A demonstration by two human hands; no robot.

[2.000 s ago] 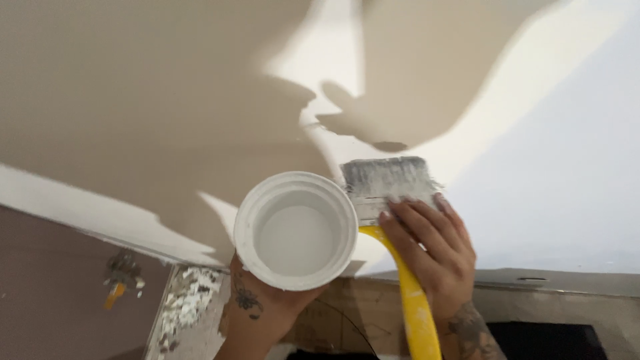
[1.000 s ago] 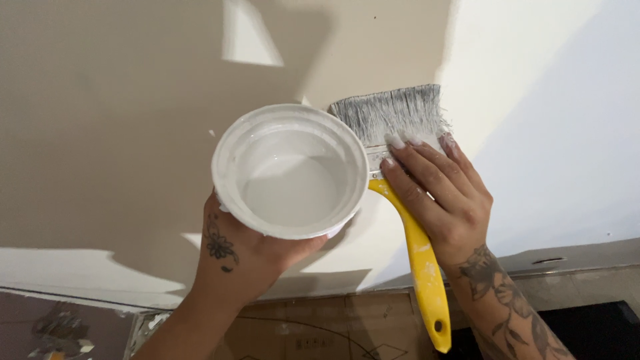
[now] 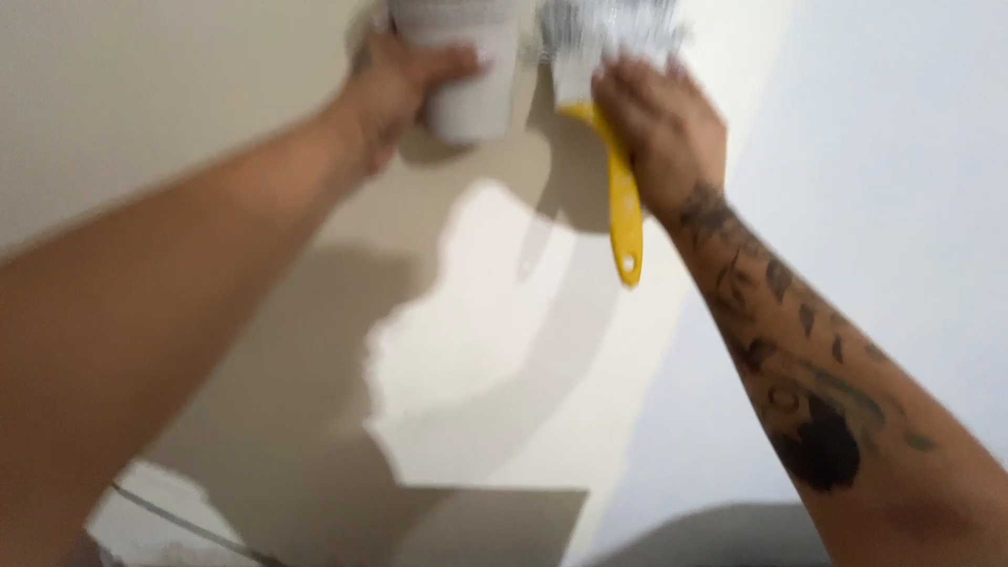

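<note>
My left hand (image 3: 409, 87) is closed around a white plastic tub (image 3: 471, 87), seen from the side near the top edge; its rim and contents are out of view. To its right, my right hand (image 3: 661, 118) grips a wide paintbrush (image 3: 624, 205) by its ferrule, the yellow handle hanging down. The grey-white bristles reach the top edge of the view, blurred. Whether they touch the wall (image 3: 488, 331) behind cannot be told.
A pale painted wall fills the view, beige at left and bluish white at right, with shadows of the arms across it. A thin dark line (image 3: 189, 524) runs along the wall's foot at the lower left.
Both hands have moved up, carrying the tub and the brush. The tub, whose open top and pale liquid showed earlier, now shows its side. The floor has mostly left the view.
</note>
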